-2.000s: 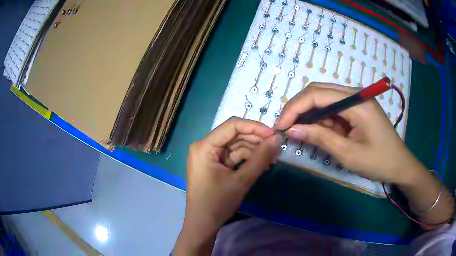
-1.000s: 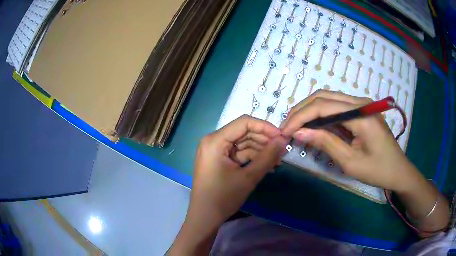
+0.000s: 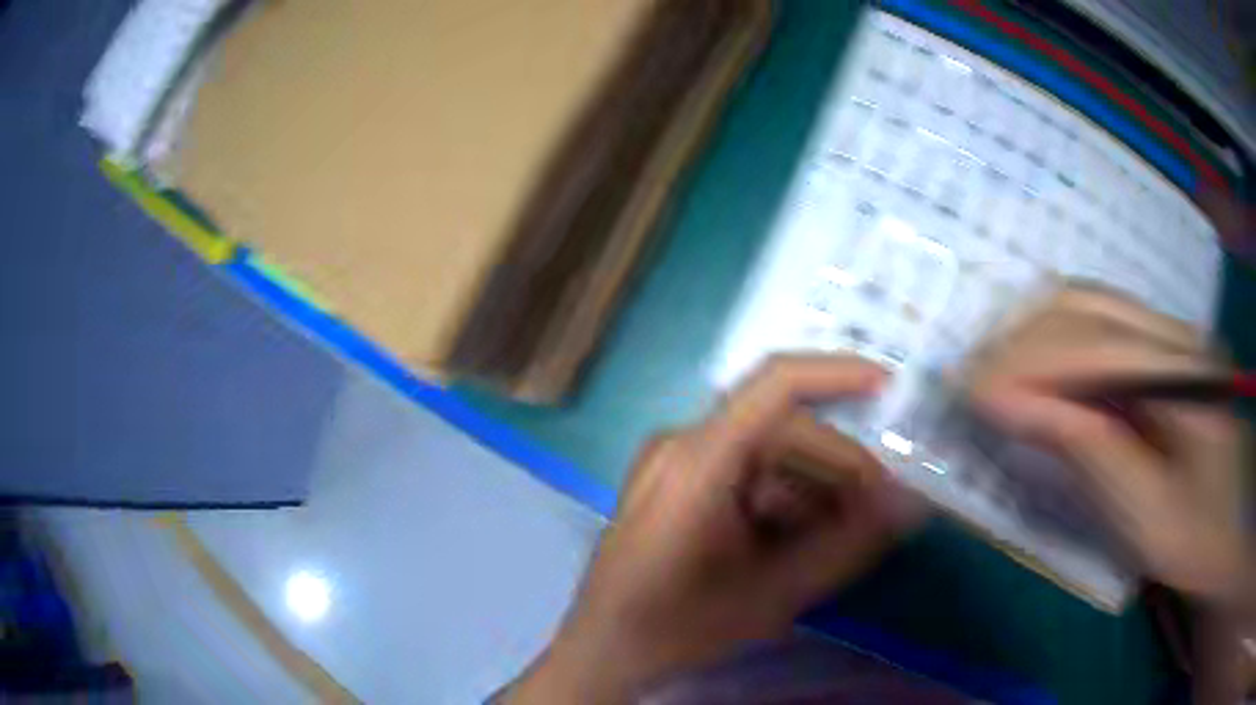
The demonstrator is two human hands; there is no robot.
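The picture is badly blurred. The white holding board (image 3: 806,262) lies on the green bench with blurred rows of marks. My left hand (image 3: 771,496) is curled over the board's near left edge, its thumb and forefinger apart from my right hand; whether it pinches a small part cannot be seen. My right hand (image 3: 1102,413) is over the board's right part. It holds the wired pen tool (image 3: 1185,387), dark with a red rear end cut near the right edge of the view. The tool's tip is not clear.
A stack of brown cardboard sheets (image 3: 372,165) with dark layered edges lies at left. Another white board (image 3: 159,69) shows at the far left. Blue tape (image 3: 413,393) edges the green bench top (image 3: 620,372). Red and blue lines run at the upper right.
My hands have moved apart, my right hand going rightwards with the pen tool. The whole view has shifted and blurred, with the board and cardboard now further right in it.
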